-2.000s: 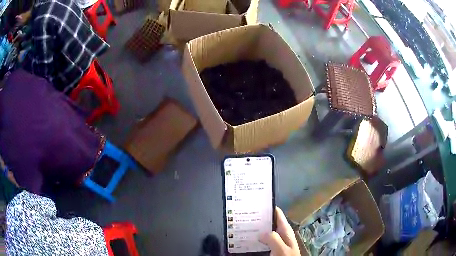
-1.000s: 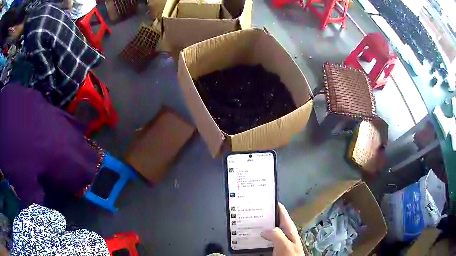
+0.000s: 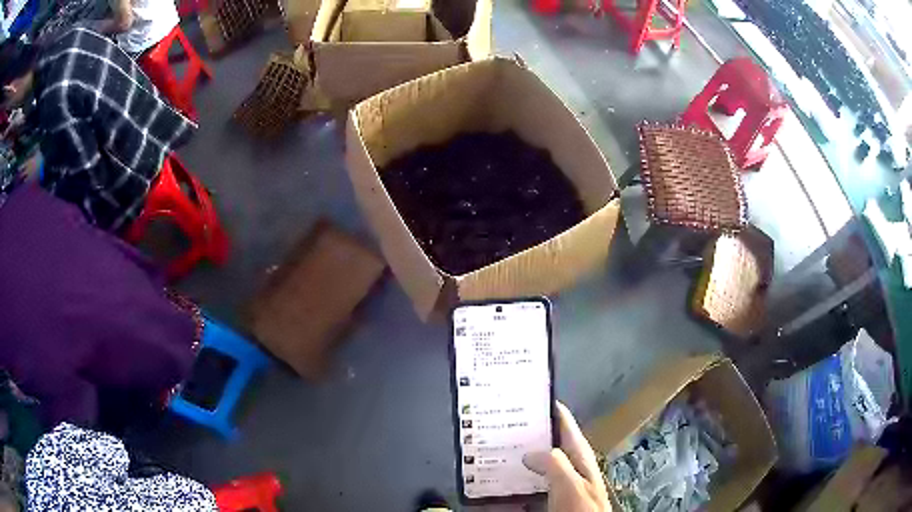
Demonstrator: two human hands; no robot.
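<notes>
A black-edged smartphone (image 3: 502, 400) stands upright at the bottom centre, its bright white screen showing a chat or list. My right hand (image 3: 572, 470) holds it from the lower right, with the thumb over the lower right of the screen. The hand is cut off by the bottom edge. My left hand is not in view. Behind the phone stands a large open carton (image 3: 540, 262) with a heap of small black parts (image 3: 480, 200) in it. An open carton (image 3: 752, 425) of pale bagged items (image 3: 665, 455) stands right of my hand.
Seated people in plaid (image 3: 105, 120), purple (image 3: 90, 300) and speckled clothing (image 3: 105, 475) are at the left. A blue stool (image 3: 225, 375), flat brown carton (image 3: 315, 300), woven seat (image 3: 692, 178), red stool (image 3: 740, 105) and white-blue sack (image 3: 830, 405) stand around. A long green bench curves along the right.
The view has shifted slightly, so the cartons and stools sit a little further left. The phone stays held in my right hand, and its screen content looks much the same.
</notes>
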